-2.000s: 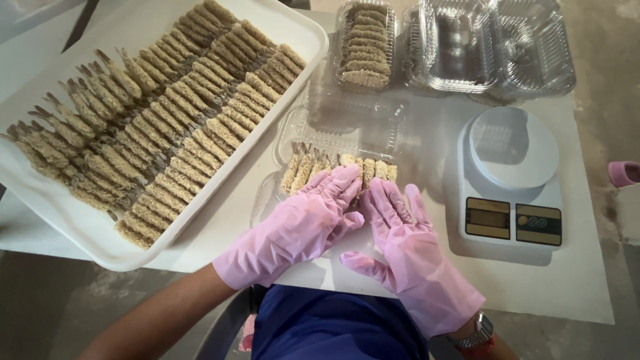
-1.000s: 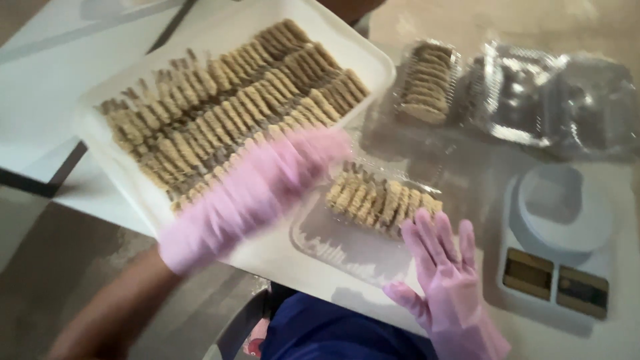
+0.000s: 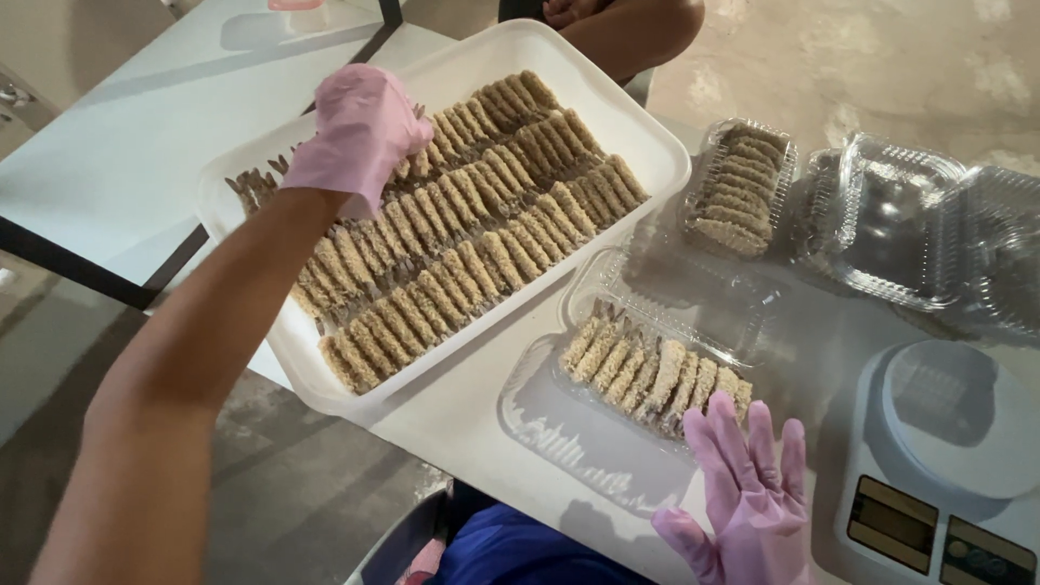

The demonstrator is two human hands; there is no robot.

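Note:
My left hand [image 3: 357,134], in a pink glove, reaches over the far left part of a white plastic tray [image 3: 325,390]. The tray holds rows of breaded shrimp [image 3: 455,292] with tails showing. Its fingers touch shrimp in the far row; whether they grip one is hidden. My right hand [image 3: 743,496], also pink-gloved, has its fingers spread, the tips at the near right end of a row of breaded shrimp [image 3: 650,366]. That row lies in an open clear plastic clamshell box [image 3: 585,447] on the table.
A filled clear box [image 3: 735,187] stands beyond the open one. Clear plastic boxes [image 3: 902,219] sit at the back right, above a white kitchen scale [image 3: 942,422]. Another person's bare arm [image 3: 630,36] is just behind the tray. A second pale table [image 3: 187,122] adjoins at the left.
My left hand has moved from the open box to the far left part of the tray. My right hand has come off the shrimp row, its fingers spread. The view has swung left.

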